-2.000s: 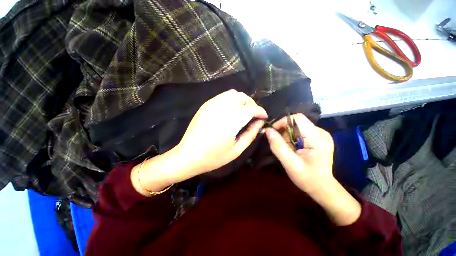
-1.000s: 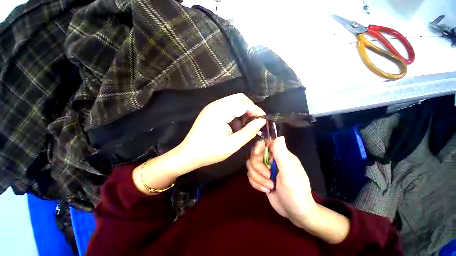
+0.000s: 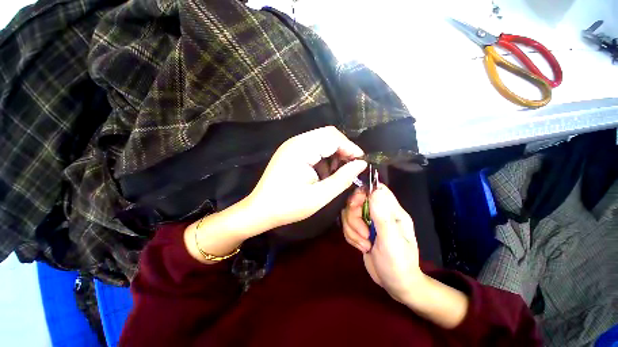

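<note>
A dark plaid garment (image 3: 237, 68) with pale check lines lies heaped at left and centre. A plain black strip (image 3: 176, 162) runs along its edge. My left hand (image 3: 305, 169) pinches the cloth edge between thumb and fingers near the middle. My right hand (image 3: 386, 230) is closed around small thread snips (image 3: 369, 207) with a green and blue handle. Their thin blades point up at the cloth edge, just right of my left fingertips. A small white bit (image 3: 358, 181) shows below my left fingertips. Whether the blades touch the cloth, I cannot tell.
Scissors (image 3: 518, 68) with red and orange-yellow handles lie on the white table (image 3: 440, 81). A small dark metal part (image 3: 602, 41) is at the far right. A blue bin (image 3: 471, 203) and grey checked cloth (image 3: 542, 237) are below the table edge at right. Blue plastic is at lower left.
Over two seconds, my right hand moved left and down, and the snips turned from within the palm to pointing up at the cloth. In the last second both hands shifted only slightly.
</note>
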